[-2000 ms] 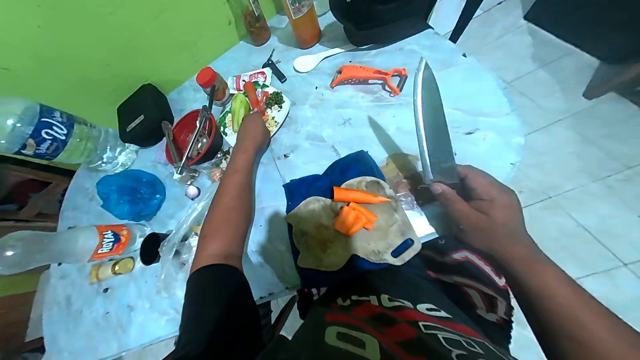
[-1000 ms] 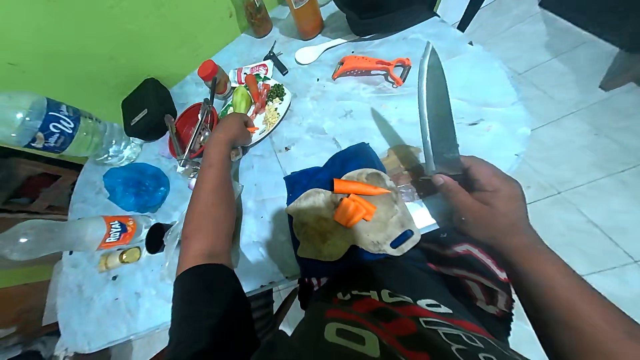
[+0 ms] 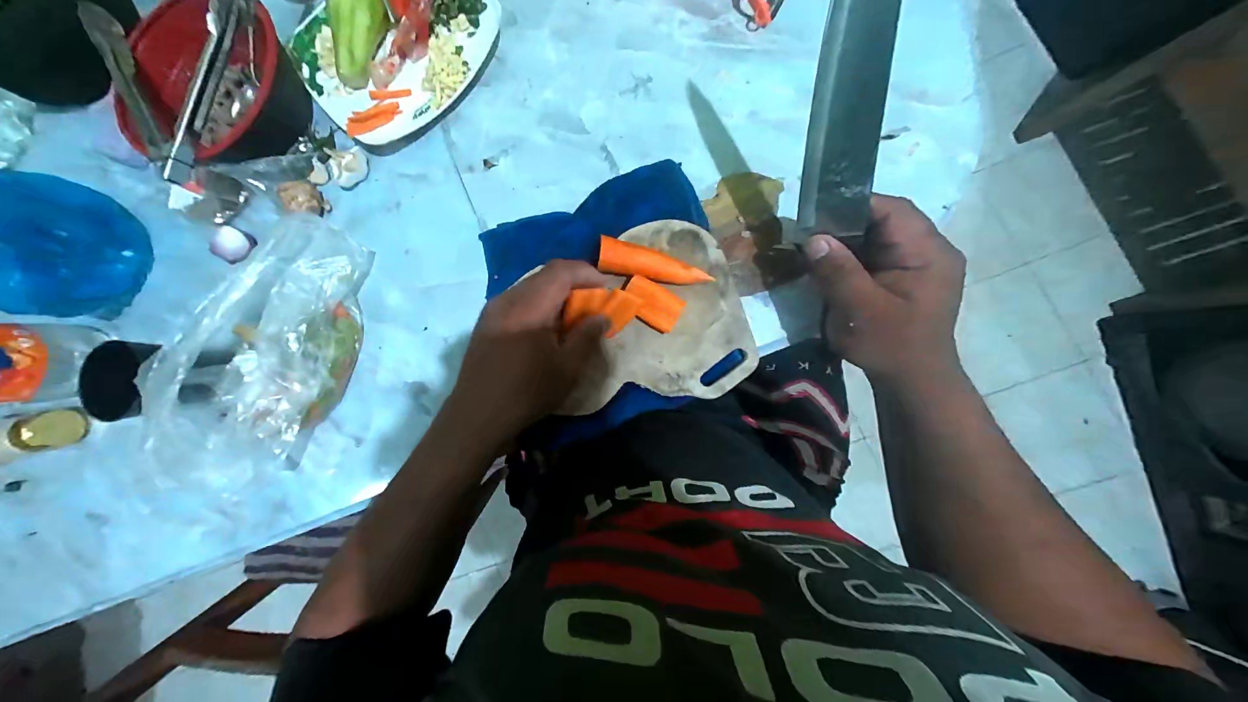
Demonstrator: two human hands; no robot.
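Note:
My right hand [image 3: 892, 283] grips a large kitchen knife [image 3: 850, 117] by its handle, with the blade pointing up and away from me. A worn cutting board [image 3: 673, 356] lies on a folded blue cloth [image 3: 639, 200]. On the board are a pointed carrot piece [image 3: 651, 260] and shorter cut carrot pieces [image 3: 655, 303]. My left hand [image 3: 536, 341] has its fingers around the carrot pieces at the board's left side. A white plate [image 3: 414, 115] at the upper left holds carrot strips [image 3: 373, 118], a green vegetable [image 3: 357, 39] and chopped ingredients.
Left of the board lie a clear plastic bag [image 3: 263, 361], a small onion [image 3: 231, 244] and garlic [image 3: 348, 167]. Farther left are a red container [image 3: 263, 58] with metal utensils, a blue plastic bag [image 3: 73, 244] and a bottle [image 3: 58, 366]. The table's front edge runs at lower left.
My left hand has come from the plate to the carrot pieces on the board. Carrot strips now show on the plate. The knife stays in my right hand. The view has tipped downward.

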